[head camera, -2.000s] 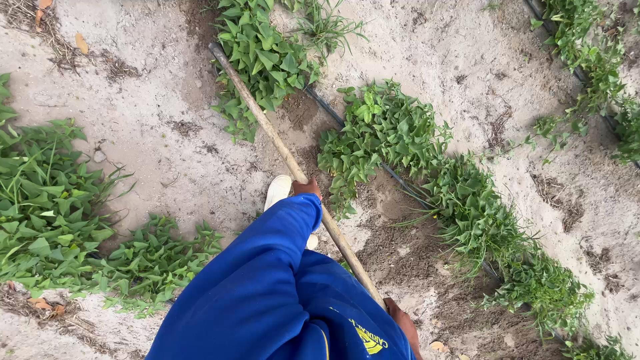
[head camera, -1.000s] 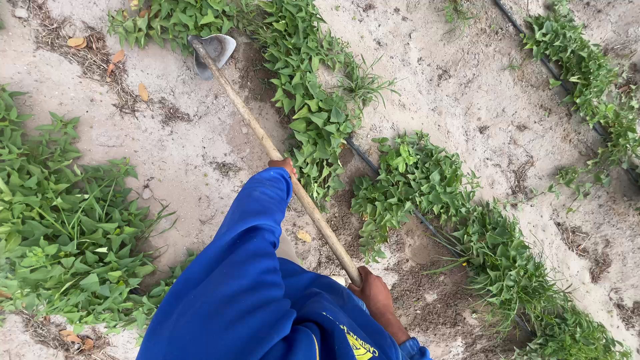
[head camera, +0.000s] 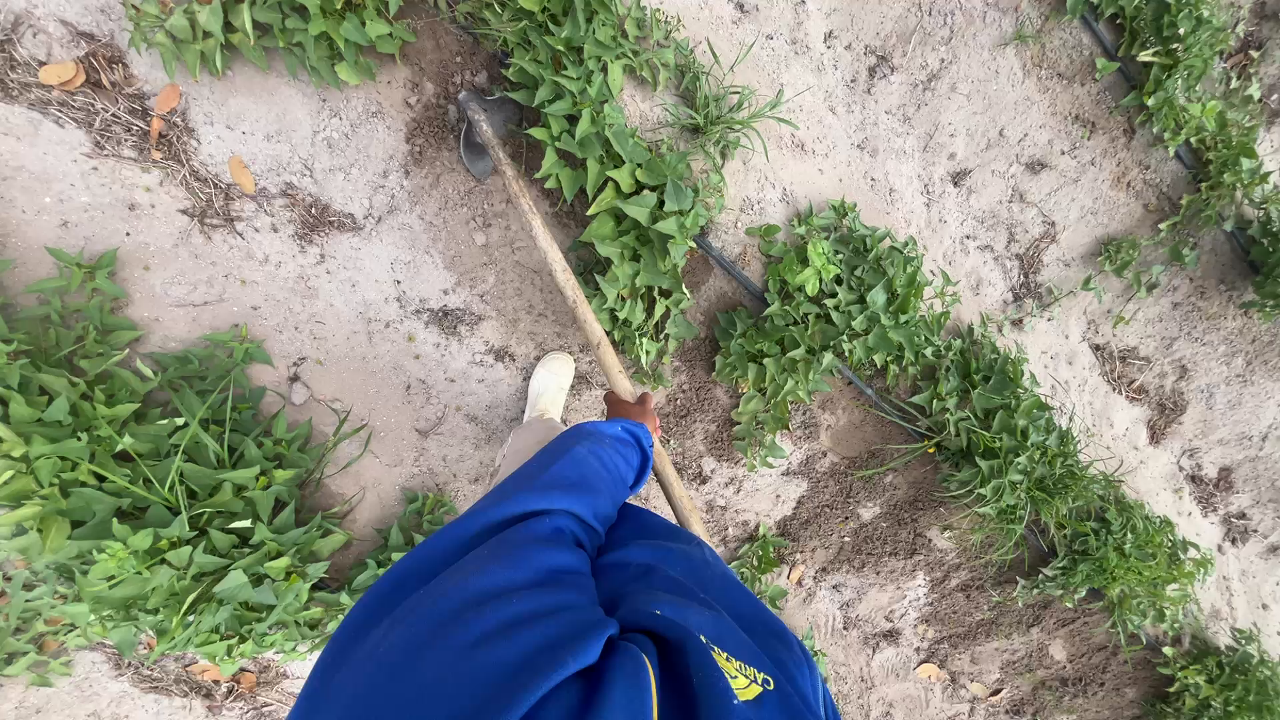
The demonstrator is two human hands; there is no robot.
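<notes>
My left hand [head camera: 632, 410], at the end of a blue sleeve, is closed around the long wooden handle of a hoe [head camera: 565, 270]. From there the handle slants up and left to the metal hoe blade [head camera: 480, 140], which rests at the soil beside a row of leafy green plants [head camera: 640, 210]. The handle's near end disappears behind the blue jacket [head camera: 560, 600]. My right hand is hidden from sight. A white boot [head camera: 550, 385] stands on the sandy ground just left of my left hand.
A black irrigation hose [head camera: 730, 270] runs diagonally under the plant row. More leafy plants [head camera: 150, 460] spread at the left, and another row with a hose [head camera: 1185, 150] lies at the upper right. Dry stalks and brown leaves [head camera: 165, 100] lie at the upper left.
The hoe blade has moved right, from sandy ground to soil beside the plants. My right hand, seen on the handle one second ago, has gone out of sight. The boot shows again.
</notes>
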